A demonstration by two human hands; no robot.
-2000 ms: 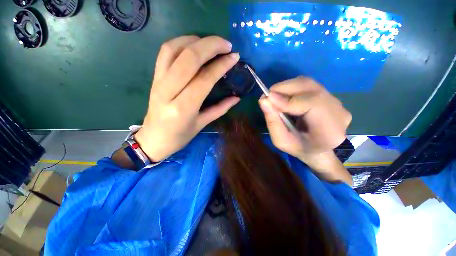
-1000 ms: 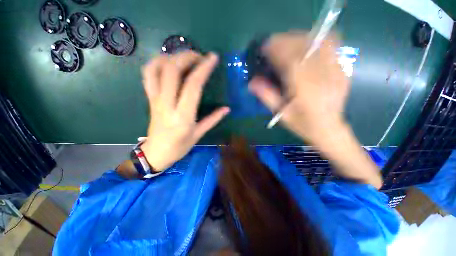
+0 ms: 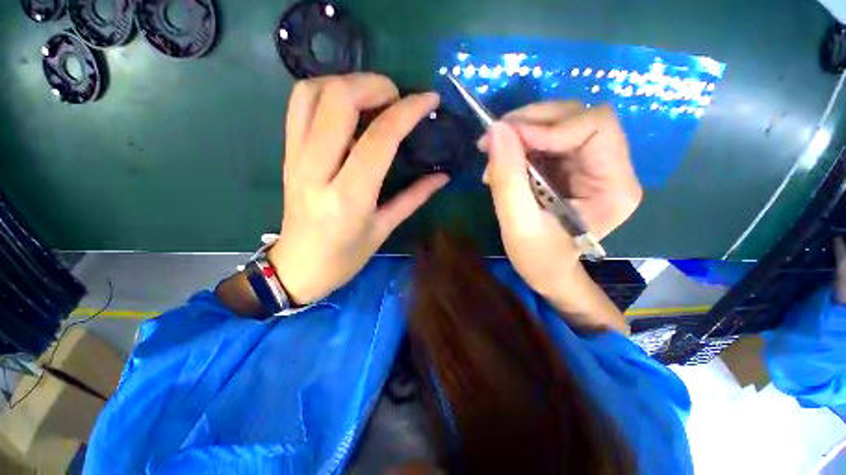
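My left hand (image 3: 348, 176) holds a round black plastic part (image 3: 433, 144) by its edge between thumb and fingers, on the green bench top. One white dot shows at the part's upper rim. My right hand (image 3: 561, 181) holds silver tweezers (image 3: 547, 197) like a pen. Their tip is at the left end of a row of white dots (image 3: 443, 71) on the blue backing sheet (image 3: 663, 139). I cannot tell whether the tip grips a dot. The sheet lies to the right of the held part and glares under the lights.
Several round black parts with white dots (image 3: 176, 20) lie at the upper left; one (image 3: 320, 39) lies beyond my left hand. Another black part (image 3: 835, 46) is at the far right edge. Black trays stand at left (image 3: 37, 278) and right (image 3: 779, 269). A person's blue sleeve (image 3: 812, 348) shows at lower right.
My left hand has closed on a black part. My right hand has brought the tweezers to the dots, off the dark part it was over. The blue sheet shows more fully.
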